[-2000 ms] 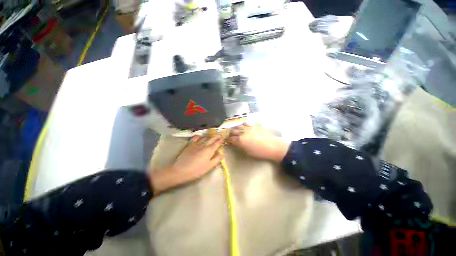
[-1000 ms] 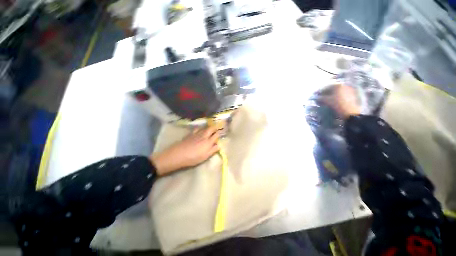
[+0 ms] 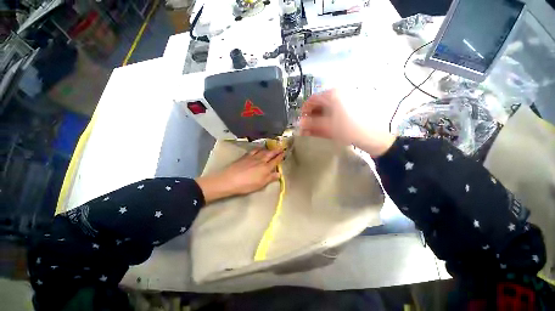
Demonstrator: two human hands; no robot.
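Note:
The beige bag body lies on the machine table with its top edge under the head of the pattern sewing machine. A yellow seam strip runs down its middle. My left hand lies on the bag, fingertips at the edge by the work clamp, pressing the bag. My right hand is raised just right of the machine head, above the bag edge, thumb and fingers bent close together. It is blurred, and I cannot tell whether a small piece is between the fingertips.
An open clear plastic bag of hardware lies right of the machine, near a thin black cable. A tilted control panel stands at upper right. More beige bag pieces lie at far right. A red power switch is left of the head.
My right hand went from the bag edge to the hardware bag, then back left to beside the machine head. My left hand has stayed on the bag edge. The bag's lower part has shifted and folded.

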